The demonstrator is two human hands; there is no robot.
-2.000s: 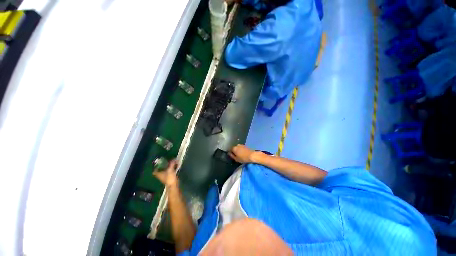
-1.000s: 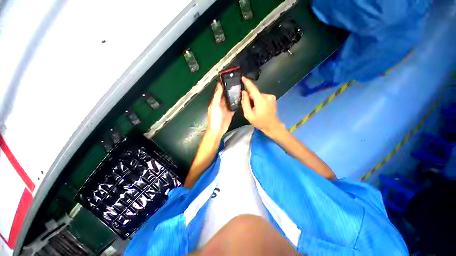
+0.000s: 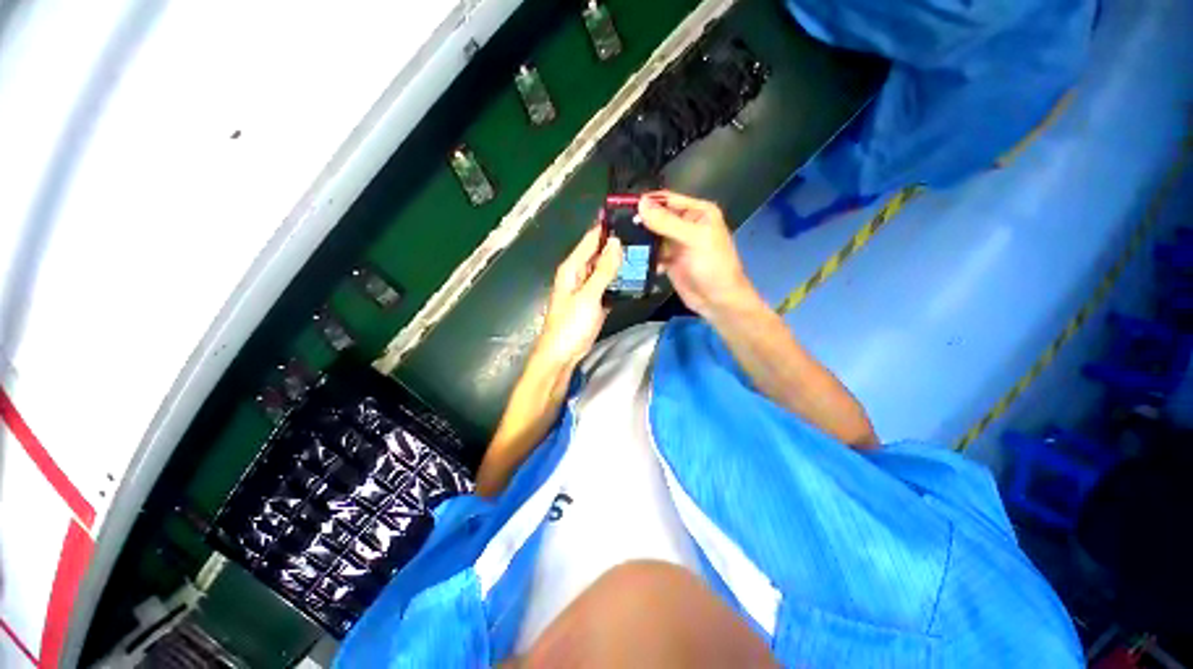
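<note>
A black handset with a red top edge (image 3: 631, 268) is held upright between my two bare hands over the dark green bench strip. A small pale bluish rectangle shows on its face. My left hand (image 3: 584, 290) grips its left side. My right hand (image 3: 696, 251) grips its upper right side, with fingers near the red edge. My fingers hide parts of both sides. A pile of loose black housings (image 3: 693, 107) lies on the strip beyond the handset.
Phone units (image 3: 472, 175) stand spaced along the green belt (image 3: 412, 216), behind a pale worn rail (image 3: 550, 183). A glossy black pocketed tray (image 3: 343, 497) is at lower left. A white hood (image 3: 196, 170) borders the belt. A person in a blue smock (image 3: 968, 92) is at upper right.
My left hand has come back from the belt, and both hands now hold the handset. In the last second my right fingers moved up to its red edge. The camera view has turned.
</note>
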